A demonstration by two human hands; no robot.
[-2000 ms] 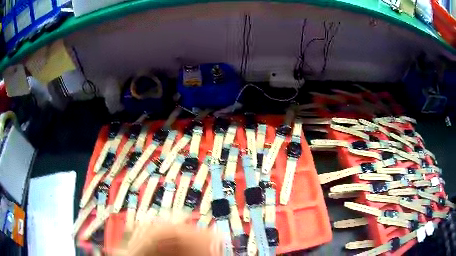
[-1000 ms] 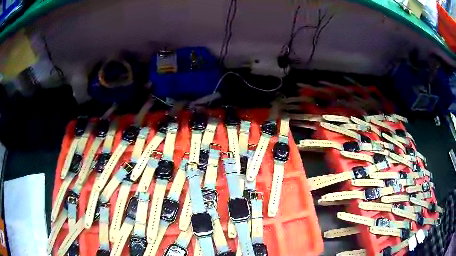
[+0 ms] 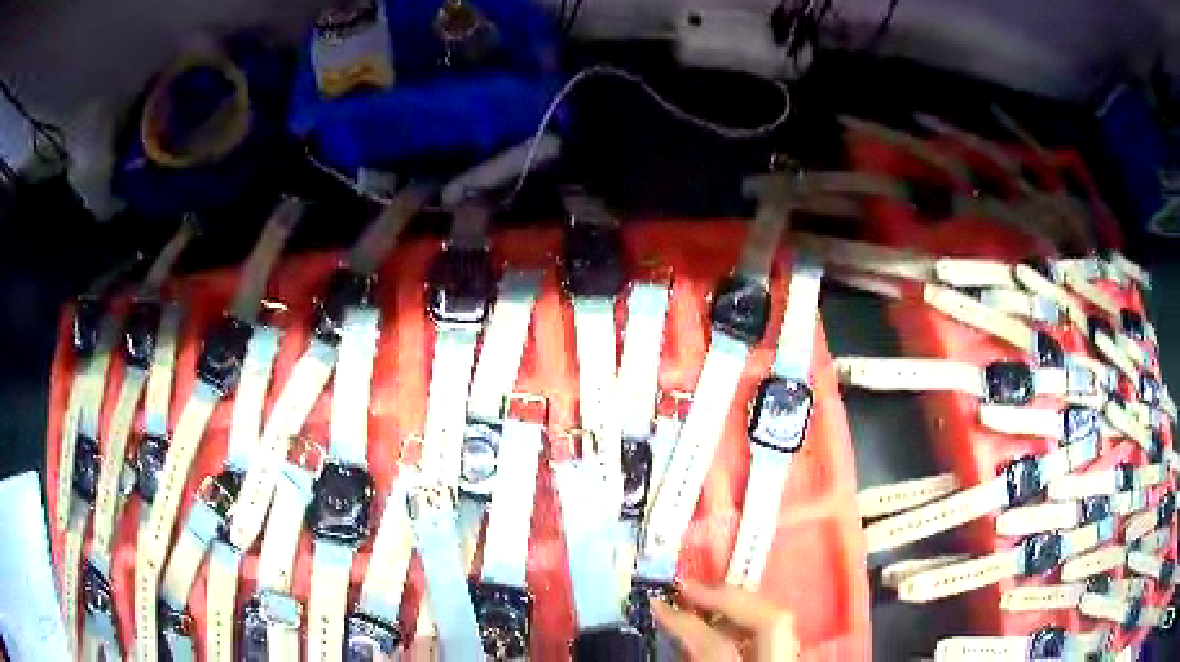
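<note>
Many wristwatches with pale cream and grey-blue straps lie in overlapping rows on a red-orange watch tray. One watch with a bright, glaring face lies near the tray's right side. My right hand shows at the bottom edge, right of centre, cut off by the edge. Its fingertips point left and reach a dark watch head; whether they grip it is unclear. My left hand is not in view.
A second red-orange tray on the right holds crowded watches. A blue parts bin, a yellowish tape roll and a white adapter with a thin cord stand behind. White paper lies left.
The view has moved closer to the trays, and the green shelf has left the picture. A blurred hand showed at the bottom earlier, then none; now my right hand is at the watches.
</note>
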